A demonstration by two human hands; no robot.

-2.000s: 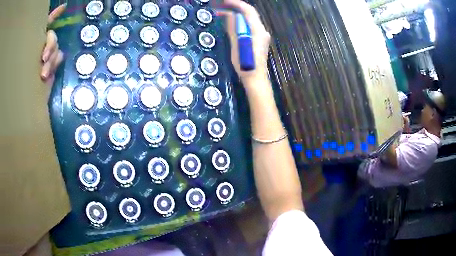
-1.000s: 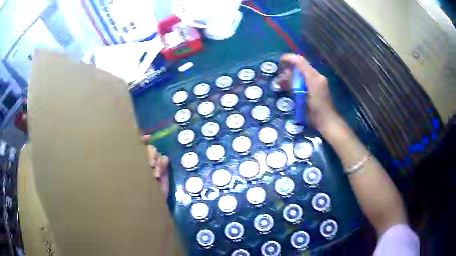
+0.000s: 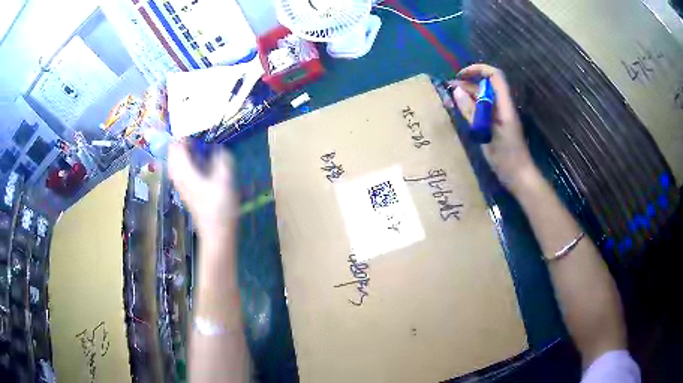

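Observation:
A brown cardboard sheet [image 3: 404,307] lies over the plastic tray, whose clear edge [image 3: 496,213] shows along its right side. The sheet bears handwriting and a white QR label [image 3: 380,212]. My right hand [image 3: 490,123] holds the blue marker [image 3: 483,112] at the sheet's upper right corner. My left hand [image 3: 201,176] is blurred, off the sheet to its left; a dark patch shows at its fingers, and I cannot tell whether it holds anything. The round parts in the tray are hidden under the sheet.
A tray stack [image 3: 569,112] with blue corner marks stands at right. A red box [image 3: 296,71] and a white fan [image 3: 326,16] are at the back. White paper [image 3: 206,101] lies at upper left. More trays and another cardboard sheet [image 3: 90,277] are at left.
The cardboard sheet has moved from the left onto the tray and covers the round parts. My left hand has come off the tray's left side and moved up and left. My right hand still holds the marker.

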